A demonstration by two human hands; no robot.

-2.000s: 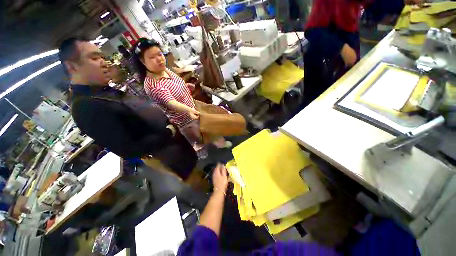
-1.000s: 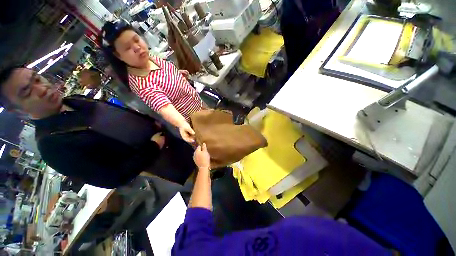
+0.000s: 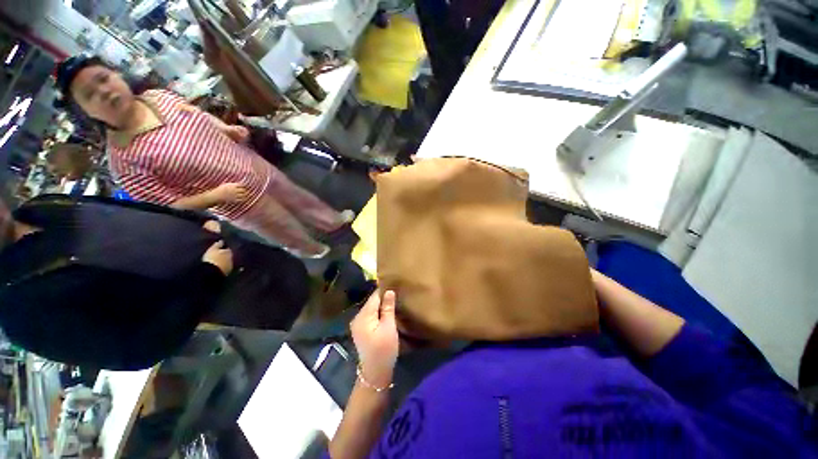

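A tan bag panel (image 3: 484, 260) is spread in front of my chest, with a notch at its upper right edge. My left hand (image 3: 377, 332) grips its lower left edge, thumb on top, a bracelet at the wrist. My right hand is hidden behind the panel's right side; only the wrist and forearm show, so its grip cannot be seen. Yellow panels (image 3: 366, 238) show a little behind the panel's left edge.
A person in a striped shirt (image 3: 193, 157) stands at the left, another in black (image 3: 99, 269) nearer me. A pale table (image 3: 619, 170) with a metal arm (image 3: 619, 112) is at the right. A blue bin (image 3: 641, 269) is beside me; a white board (image 3: 289, 408) lies below.
The tan panel has passed from the striped-shirt person's hand to me and is now close to my body. My right forearm has come into view. The view has turned to the right.
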